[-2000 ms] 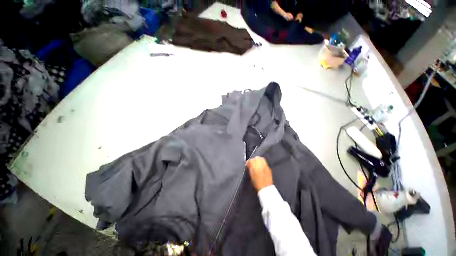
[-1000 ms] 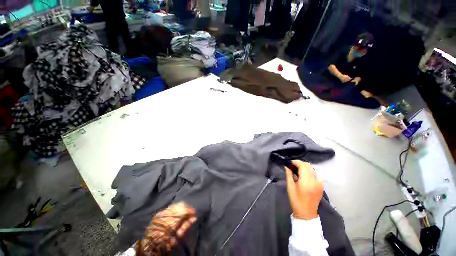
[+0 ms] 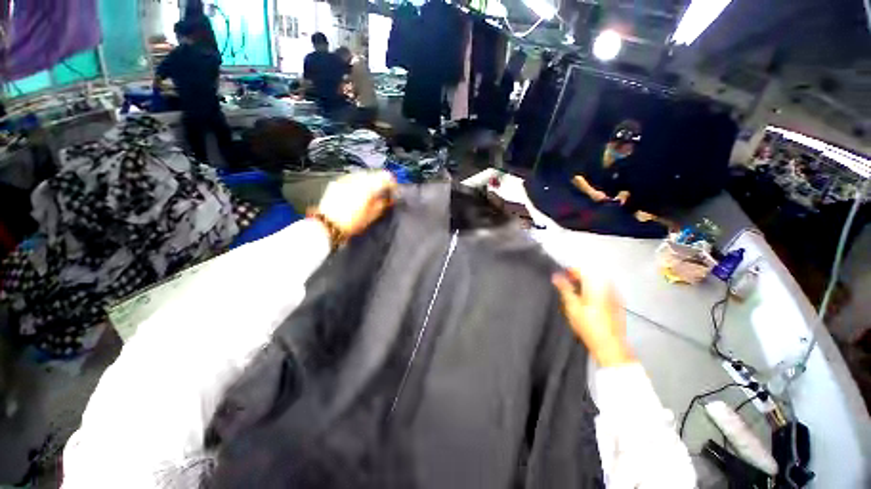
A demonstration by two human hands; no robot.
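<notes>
The dark grey hooded jacket (image 3: 487,353) is lifted up in front of me, with its pale zip line running down the middle. Its lower part is cut off by the picture's edge. My left hand (image 3: 358,202) is closed on the cloth at the jacket's upper left, and is blurred and overexposed. My right hand (image 3: 594,315) is at the jacket's right shoulder, with its fingertips at the cloth edge; I cannot tell whether it grips. The hood is blurred at the top.
A brown garment lies partly hidden behind the jacket. Across the white table (image 3: 659,334) a person (image 3: 611,177) handles dark cloth. A container of small items (image 3: 686,256), a purple bottle (image 3: 728,264), a power strip (image 3: 750,385) and cables are at right. Checked cloth (image 3: 124,229) is piled left.
The jacket has gone from lying on the table to being lifted. My left hand has moved up to its upper left, my right hand to its right shoulder. The view has tilted up.
</notes>
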